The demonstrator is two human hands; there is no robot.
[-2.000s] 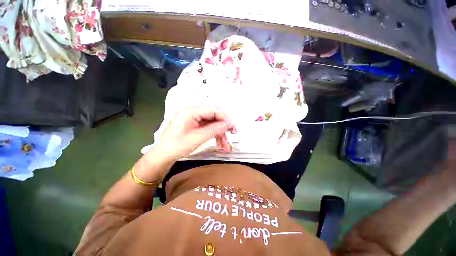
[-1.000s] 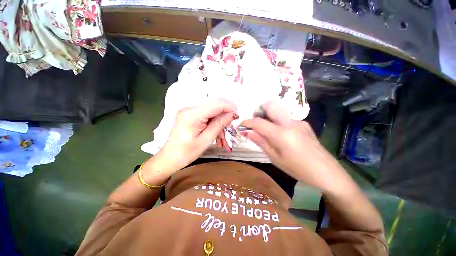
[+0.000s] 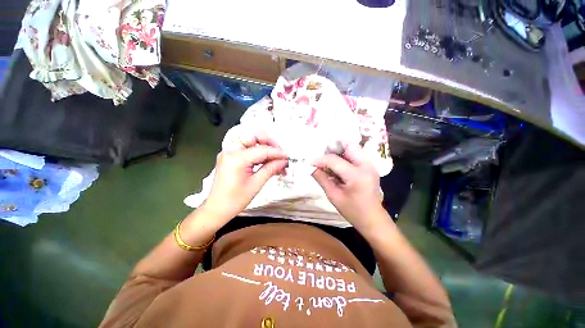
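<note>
A white garment with pink-red flowers [image 3: 301, 102] lies over my lap, its top end against the table edge. My left hand [image 3: 247, 173] pinches the pale cloth with thumb and fingers, just left of the garment's middle. My right hand [image 3: 349, 176] is close beside it on the right, fingertips together at the cloth; a small greyish thing shows by its fingers, too unclear to name. A needle or thread cannot be made out between the fingertips.
The table's white area [image 3: 282, 25] and wooden drawer [image 3: 224, 63] are ahead. Loose buttons [image 3: 436, 48] lie on the grey part. Floral garments [image 3: 96, 48] are heaped at left, a blue floral garment [image 3: 45, 186] lower. A black-covered surface [image 3: 539, 211] stands at right.
My right hand was stretched far out to the right with a long thread, then came back to the cloth beside my left hand. The view has shifted, showing more of the table.
</note>
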